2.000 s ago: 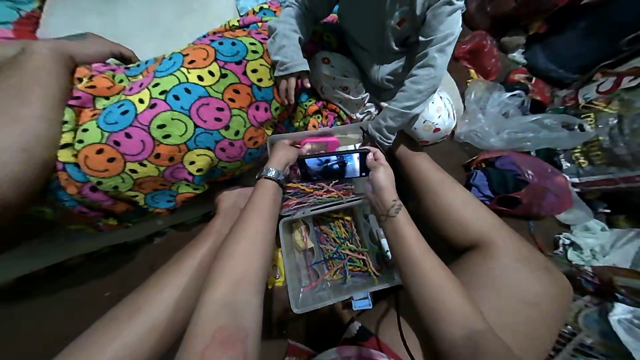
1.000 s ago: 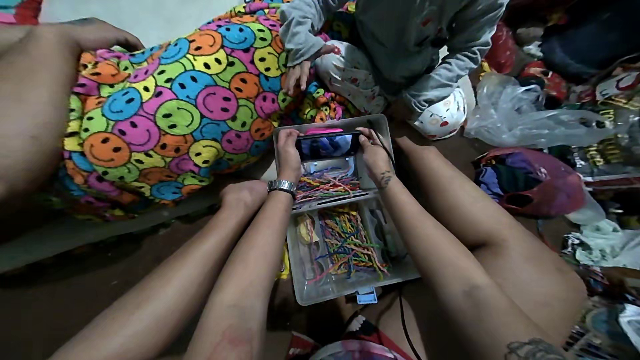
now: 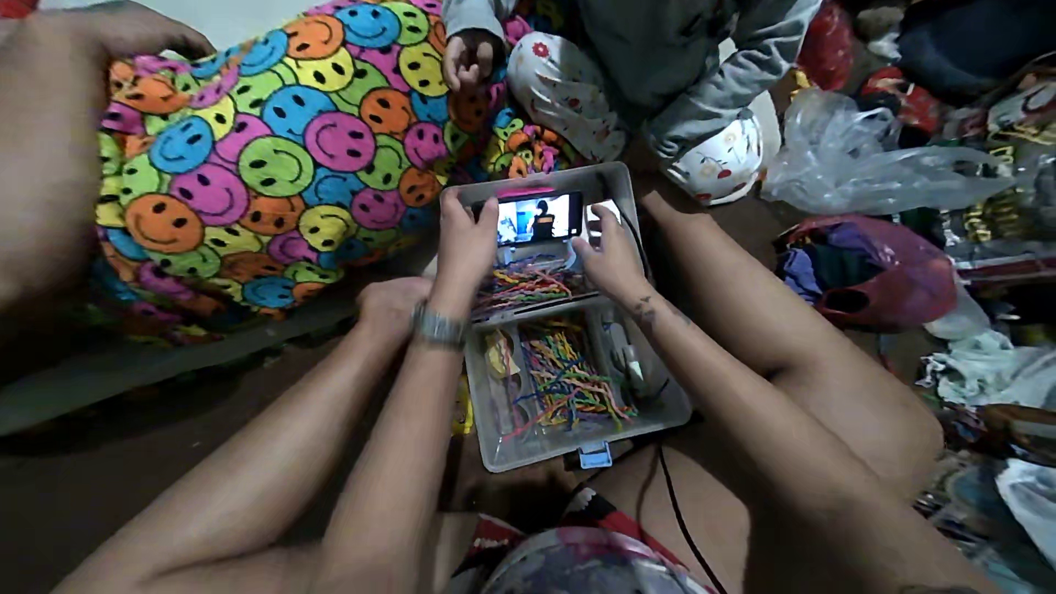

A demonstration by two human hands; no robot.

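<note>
My left hand (image 3: 469, 243), with a metal-banded watch (image 3: 440, 327) on its wrist, grips the left end of a dark smartphone (image 3: 539, 219), held sideways with its screen lit. Just off the phone's right end is my right hand (image 3: 612, 254), thumb and forefinger apart, the thumb close to the phone's lower right corner. Beneath both hands lies an open clear plastic case (image 3: 495, 459). Colourful twisted strands (image 3: 569, 371) fill its near half, and more strands (image 3: 532, 280) lie in the far half. A pink item (image 3: 528, 191) shows behind the phone.
A person in grey sleeves (image 3: 701, 107) sits beyond the case. Smiley-print fabric (image 3: 280, 165) spreads at left. To the right are a clear plastic bag (image 3: 858, 157), a red bag holding cloth (image 3: 899, 285) and other clutter. A black cable (image 3: 678, 503) runs near my lap.
My right hand, at the phone's right end in the earlier frames, now has its fingers spread just off it. The left hand keeps its grip.
</note>
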